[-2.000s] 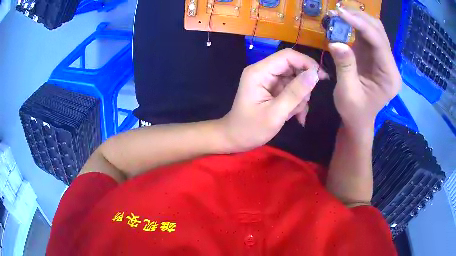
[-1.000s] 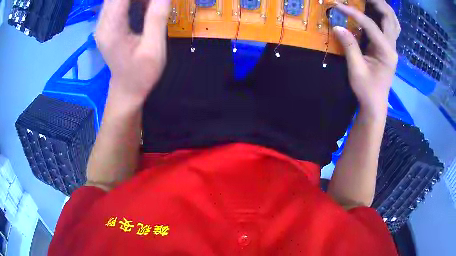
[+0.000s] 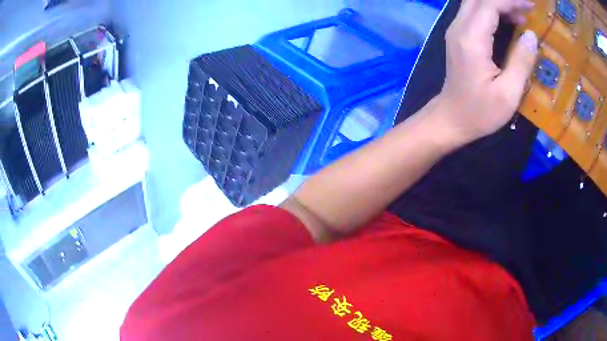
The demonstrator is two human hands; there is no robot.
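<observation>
The orange fixture plate (image 3: pixel 566 100) lies at a slant at the upper right, over the black-clothed lap, cut off by the picture's edge. Small grey-blue modules, such as this one (image 3: pixel 547 73), sit in its pockets. Thin wires with tiny white plugs (image 3: pixel 581 185) hang over its near edge. My left hand (image 3: pixel 480 70) holds the plate's left end, with the thumb at its face and the fingertips at the top edge of the picture. My right hand is out of view.
A stack of black pocketed trays (image 3: pixel 229 126) stands beside a blue plastic stool (image 3: pixel 333 50) to the left. Further left are a rack of dark sheets or trays (image 3: pixel 56 106) and white boxes (image 3: pixel 110 120). Another blue edge (image 3: pixel 572 310) shows at the lower right.
The view has swung left, moving the plate to the upper right. My left hand stays at its left end. My right hand, last seen at a right-side module, has left the picture.
</observation>
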